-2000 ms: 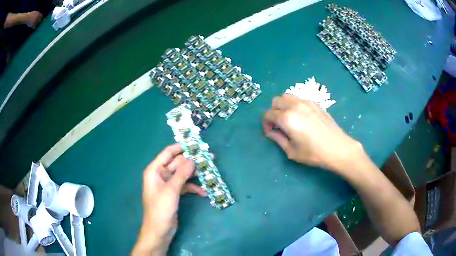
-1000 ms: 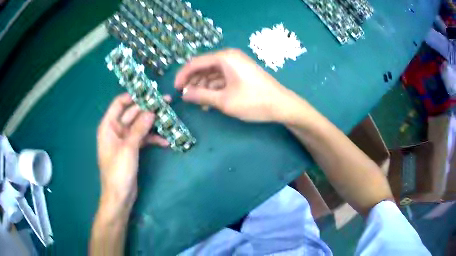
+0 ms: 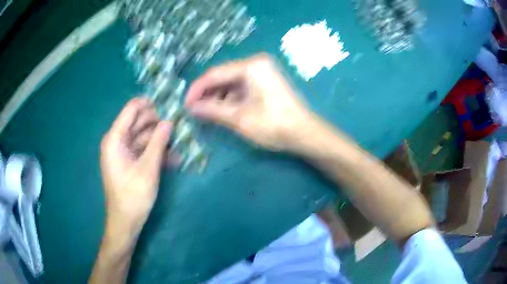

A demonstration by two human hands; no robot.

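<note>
The frame is blurred. My left hand [image 3: 136, 150] holds a narrow green circuit board strip [image 3: 189, 145] between thumb and fingers, left of centre. The strip slants from upper left to lower right. My right hand [image 3: 250, 102] is at the strip's right side, thumb and index fingertips together at its edge. Whether a small white piece is between those fingertips cannot be seen. A pile of white pieces [image 3: 313, 49] lies on the green table beyond my right hand.
The main stack of board strips [image 3: 192, 25] lies at the far edge, just beyond the held strip. A second group [image 3: 392, 22] lies at far right. White plastic parts [image 3: 23, 183] are at left. Cardboard boxes [image 3: 458, 202] and a red and blue object [image 3: 472, 108] are below the table at right.
My right hand has moved left from beside the white pile to the held strip. The view has shifted, and the strip and my left hand now appear farther left.
</note>
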